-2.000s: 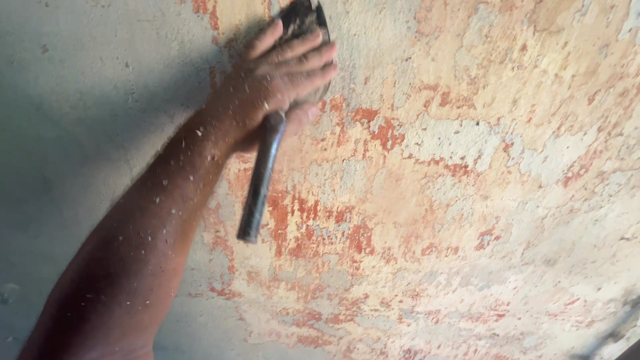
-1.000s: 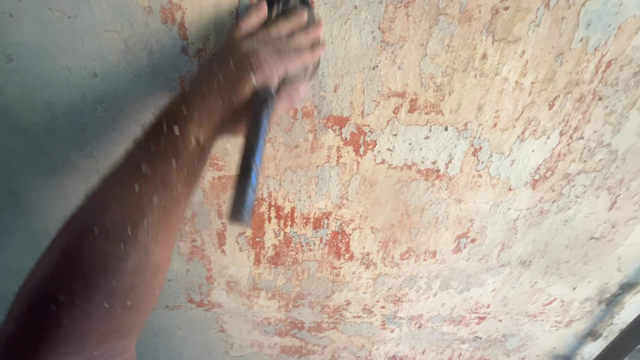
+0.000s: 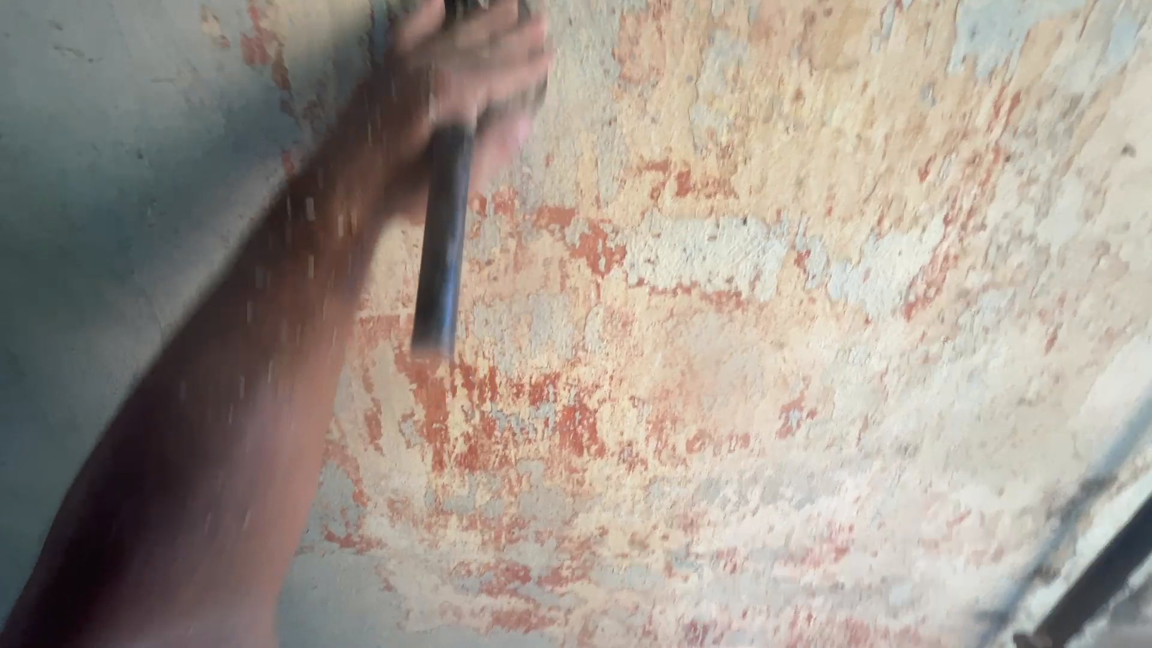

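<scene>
My left hand (image 3: 481, 67), blurred at the top edge, is closed around a hand tool, its fingers spread over the tool's dark upper part. The tool's dark tubular handle (image 3: 441, 243) points down from under my palm, with its free end near the red patches. The working end is cut off by the frame and covered by my fingers, so its kind cannot be told. Behind it is a plastered wall (image 3: 720, 360) with patchy, flaking layers of cream, orange-red and grey. Pale specks show in front of my forearm. My right hand is out of view.
Smooth grey-green wall surface (image 3: 81, 180), partly in shadow, lies at the left. A dark bar (image 3: 1098, 576) slants across the lower right corner, with a shadow line on the wall beside it.
My left hand and the tool have moved up and a little right along the wall, relative to its red patches. The view has shifted slightly.
</scene>
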